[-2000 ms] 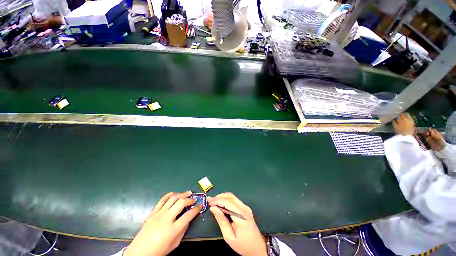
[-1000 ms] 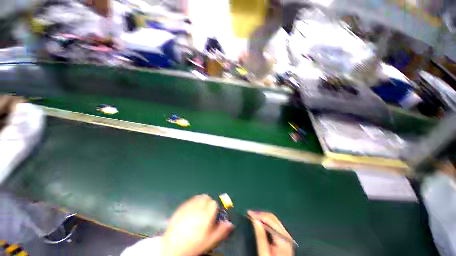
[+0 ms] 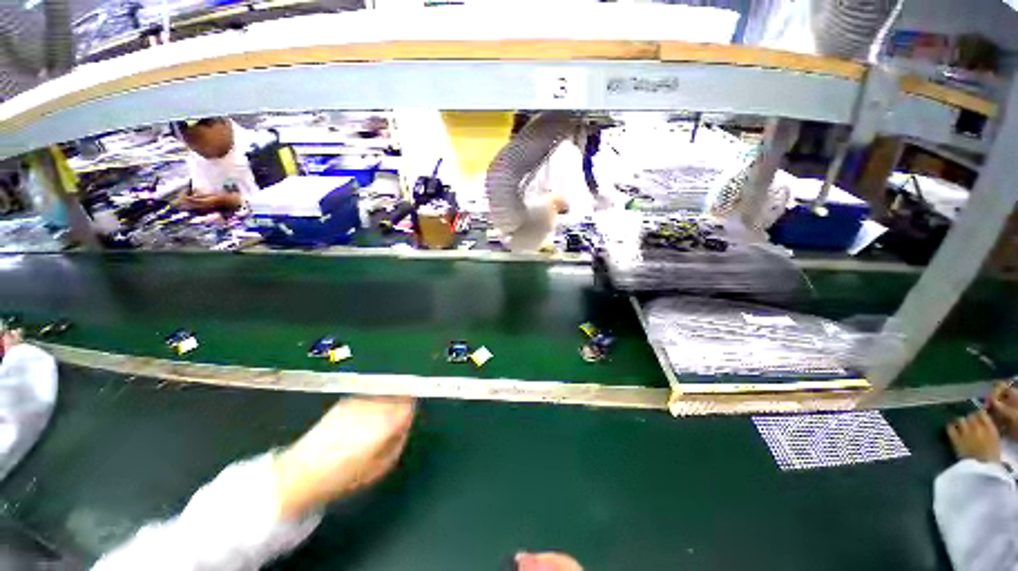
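Note:
My left hand (image 3: 363, 441) is stretched forward to the near side of the pale rail. It is blurred, and its fingers are hidden, so I cannot tell if it holds anything. My right hand (image 3: 547, 561) is cut off at the bottom edge; only a small part shows, and its grip is hidden. Beyond the rail, a dark watch-like unit (image 3: 459, 352) lies on the green belt with its square white-and-yellow battery (image 3: 481, 356) beside it. Another such unit (image 3: 324, 347) lies to its left, and a third (image 3: 181, 340) farther left.
A dark cluster of parts (image 3: 597, 344) lies beside the plastic-covered tray (image 3: 770, 394). A white sheet with dark marks (image 3: 832, 439) lies in front of the tray. Other people's sleeves and hands show at the left edge (image 3: 22, 390) and right edge (image 3: 977, 437). A shelf (image 3: 447, 89) spans overhead.
The view has tilted up. My left hand has moved forward to the rail, away from the unit it held. My right hand has dropped mostly out of view. One more unit shows on the belt.

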